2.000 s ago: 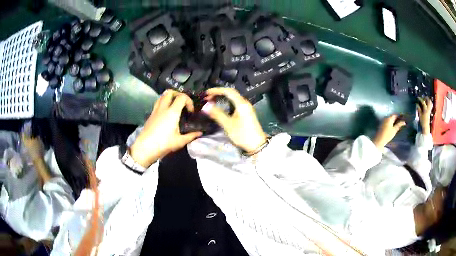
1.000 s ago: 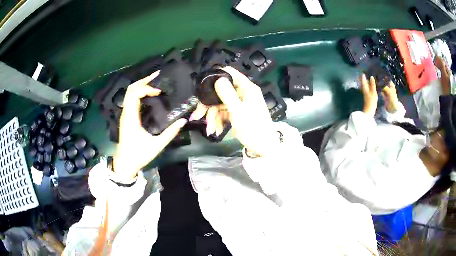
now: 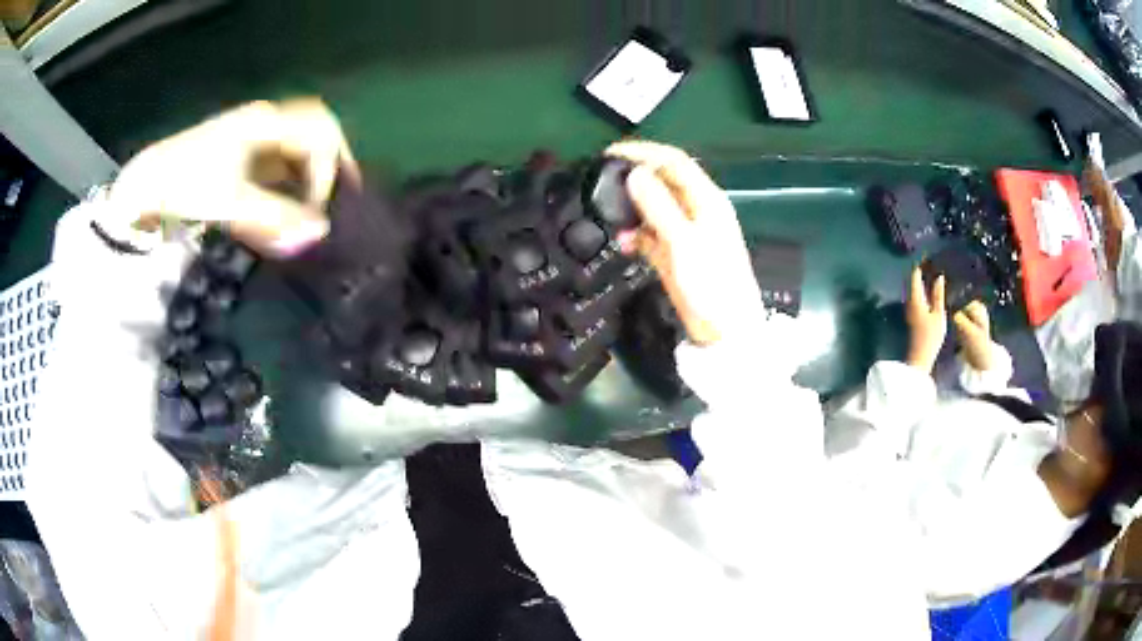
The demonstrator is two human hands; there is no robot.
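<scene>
Black plastic housings (image 3: pixel 526 328) lie in a pile in front of me, several with a domed cap in the middle and white marks along an edge. My left hand (image 3: pixel 269 175) is blurred at the upper left, its fingers on a dark blurred housing (image 3: pixel 363 257) at the pile's left end. My right hand (image 3: pixel 676 207) holds a dark rounded cap (image 3: pixel 611 194) between thumb and fingers above the pile's right side. A loose heap of black caps (image 3: pixel 207 382) lies left of the pile, partly hidden by my left sleeve.
A white tray with rows of holes (image 3: pixel 25 376) is at the far left. Dark units with white labels (image 3: pixel 636 80) lie on the green belt. At right, a neighbour's hands (image 3: pixel 929 319) are near a dark housing, small black parts and a red tray (image 3: pixel 1046 232). Another housing (image 3: pixel 779 276) lies beside my right wrist.
My left hand has moved up and left with the housing, away from my right hand. My right hand has moved a little right with the cap. The view has shifted.
</scene>
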